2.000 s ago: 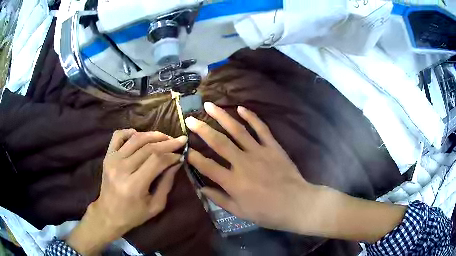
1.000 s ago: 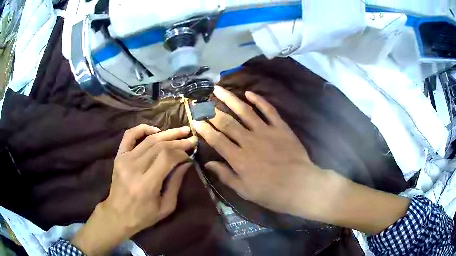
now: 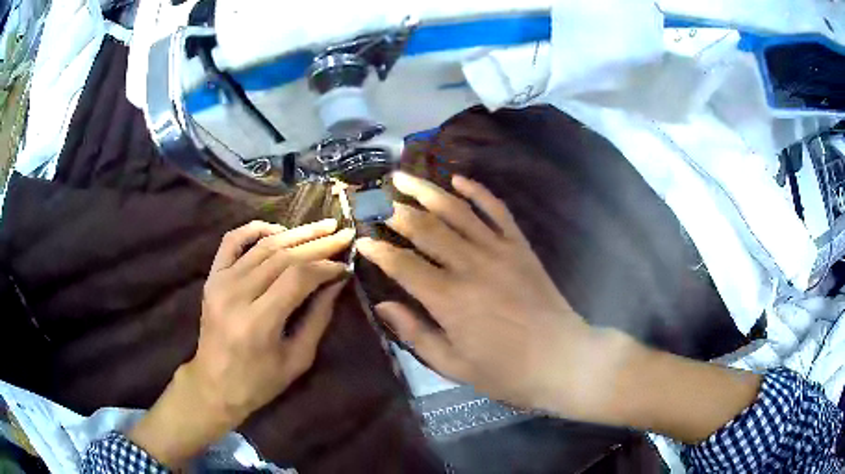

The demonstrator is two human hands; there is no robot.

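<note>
A large dark brown padded panel (image 3: 120,278) lies under the sewing machine's needle area and spreads to both sides. A narrow pale gold strip or edge (image 3: 344,205) runs from the presser foot (image 3: 339,185) down toward my fingertips. My left hand (image 3: 269,319) pinches the edge of the brown fabric just below the foot, thumb and fingers together. My right hand (image 3: 482,296) lies flat with spread fingers on the brown fabric right of the seam, fingertips beside the small grey block (image 3: 374,204). The needle is too blurred to tell.
The white machine head (image 3: 445,69) with a blue stripe spans the top, with a curved metal guard (image 3: 167,102) at its left end. White cloth (image 3: 607,56) hangs on the arm. White pieces (image 3: 695,194) lie at the right. A grey ruler strip (image 3: 472,412) shows at the table edge.
The brown fabric near the table edge has shifted, showing more of the ruler and white surface. My left hand has moved slightly up toward the foot; my right hand stays beside the block.
</note>
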